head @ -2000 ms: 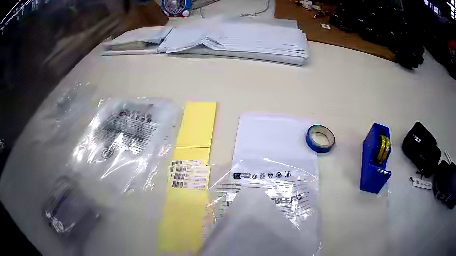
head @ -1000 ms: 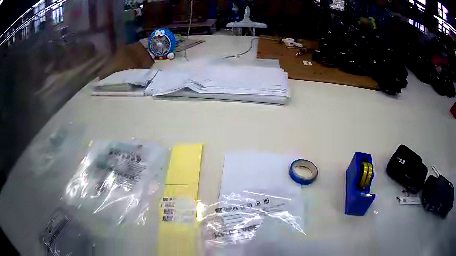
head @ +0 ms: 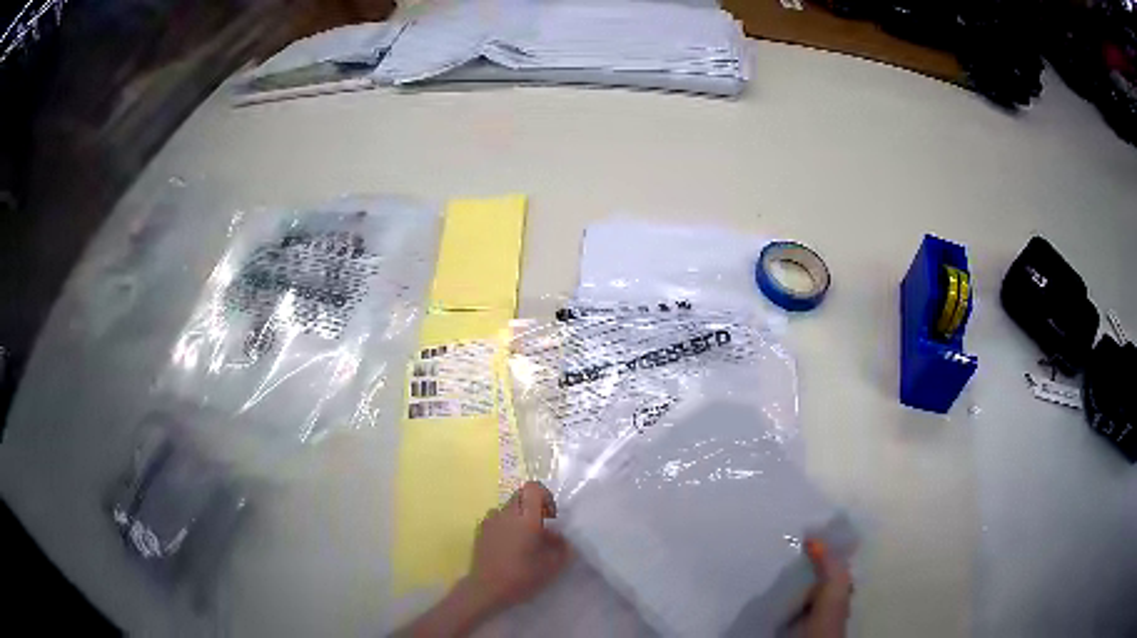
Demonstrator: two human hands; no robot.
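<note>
A clear polybag with black print (head: 661, 361) lies over white tissue paper (head: 648, 256) in front of me. A grey-white tissue-wrapped pack (head: 692, 523) sits partly under or inside the clear film; its contents are hidden. My left hand (head: 518, 548) pinches the edge of the polybag at the pack's left side. My right hand (head: 825, 592), cut off by the bottom edge, holds the pack's right side. A yellow label backing sheet (head: 468, 474) with white barcode stickers (head: 451, 379) lies left of the polybag.
Printed polybags (head: 306, 299) and a packed bag (head: 175, 499) lie left. A blue tape roll (head: 792, 276) and blue tape dispenser (head: 933, 330) stand right. Black zip bags (head: 1050, 302) with a tag lie far right. A paper stack (head: 574, 50) is at the back.
Both hands have come into view, holding the pack and polybag. The polybag's print now spreads higher over the tissue. The view has tilted down.
</note>
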